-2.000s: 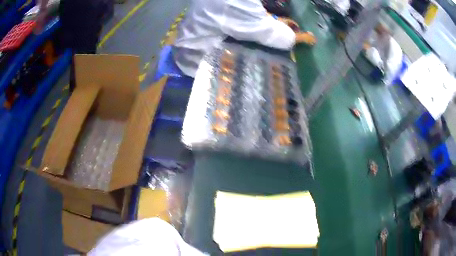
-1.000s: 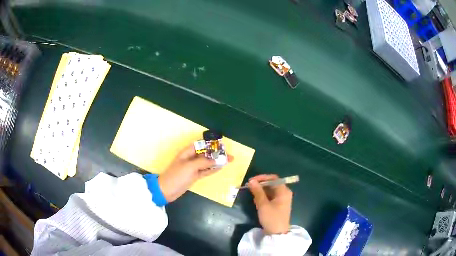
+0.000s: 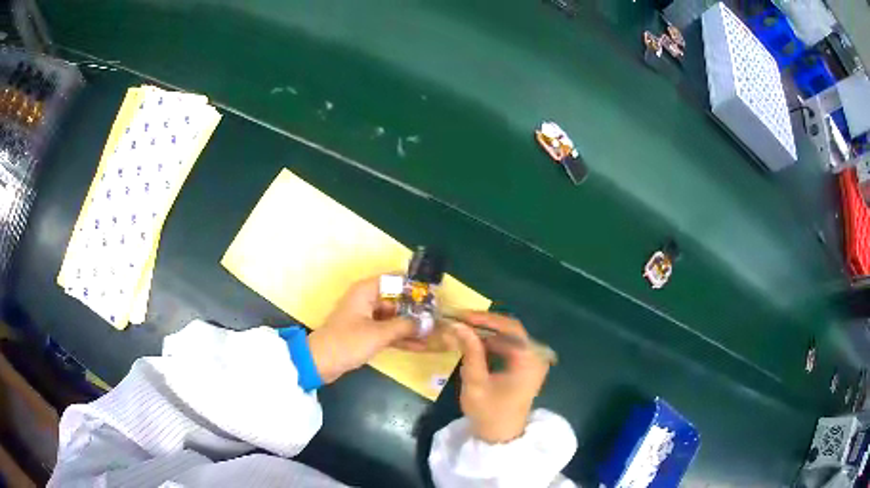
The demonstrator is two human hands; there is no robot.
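A small smartwatch unit [image 3: 416, 297] with a copper-orange inside, a white square at its left and a black display module [image 3: 426, 264] standing open at its top is held over the yellow backing sheet [image 3: 315, 246]. My left hand [image 3: 355, 330], with a blue band at the wrist, holds the unit. My right hand [image 3: 498, 376] holds slim pale tweezers [image 3: 515, 345], blurred, their tip side close to the unit's right. Whether the tip touches is not clear. A small white adhesive piece [image 3: 440, 382] lies on the sheet's lower right corner.
A stack of printed adhesive sheets [image 3: 134, 205] lies at left. A blue bin [image 3: 654, 448] with white scraps stands at lower right. Other units [image 3: 561, 148] lie on the green conveyor. A white dotted box [image 3: 749, 86] is at upper right. Clear trays [image 3: 24, 110] stand at far left.
The right hand with the tweezers has moved left from the sheet's corner to the unit. The view has shifted slightly. Since the earliest frame, the view has swung from the carton and trays to the bench.
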